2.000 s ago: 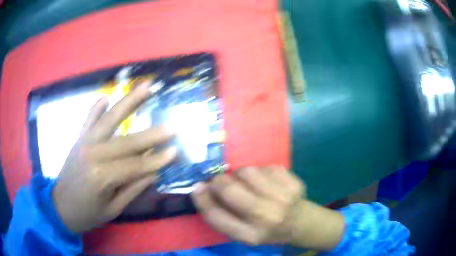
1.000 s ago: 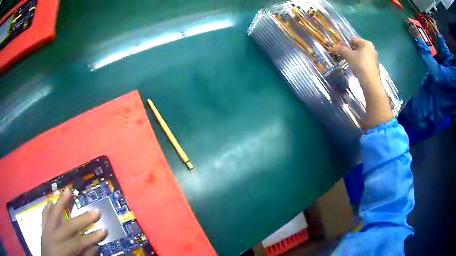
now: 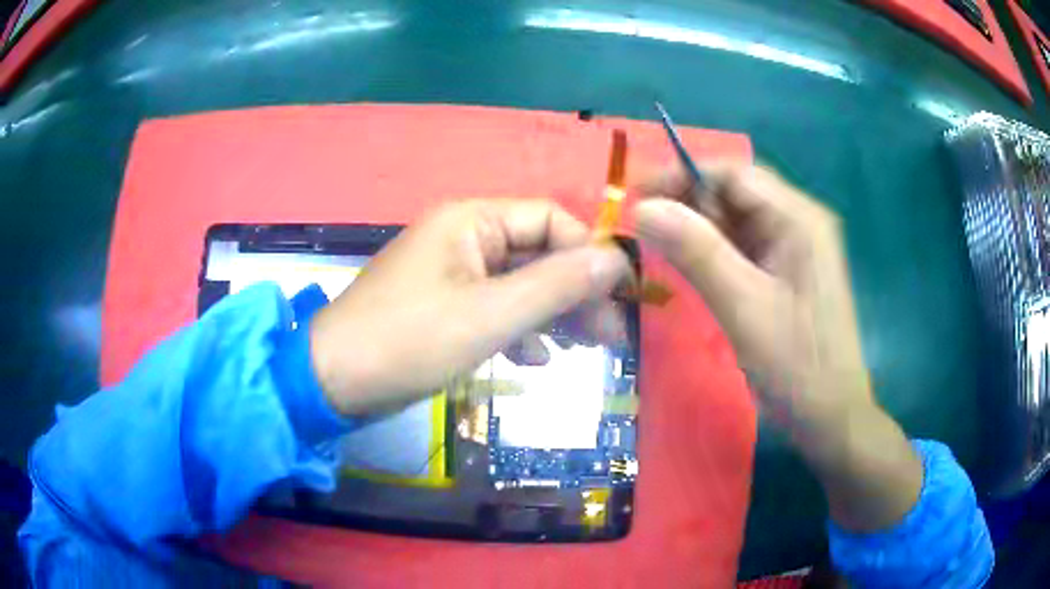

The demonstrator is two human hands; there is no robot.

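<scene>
My left hand (image 3: pixel 472 293) pinches an orange flex cable (image 3: pixel 613 190) between thumb and fingers, above the top right of the open tablet (image 3: pixel 345 512). One end of the cable points up; a brown end shows below the fingertips. My right hand (image 3: pixel 760 253) is close on the right, with thin dark tweezers (image 3: pixel 682 147) held among its fingers, tip pointing up and left. The tablet lies insides up on a red foam pad (image 3: pixel 691 460). Its blue main board (image 3: pixel 541 466), glaring shield cover (image 3: pixel 553 403) and yellow-edged battery (image 3: pixel 397 443) show below my left hand.
A clear ribbed blister tray (image 3: pixel 1013 276) stands at the right edge on the green bench (image 3: pixel 461 58). Parts of other red pads (image 3: pixel 956 35) show at the top corners. A small black piece (image 3: pixel 586 115) lies at the pad's top edge.
My right hand has come back from the blister tray to the tablet and now has tweezers. My left hand has lifted off the board and holds a flex cable. The view has swung back left.
</scene>
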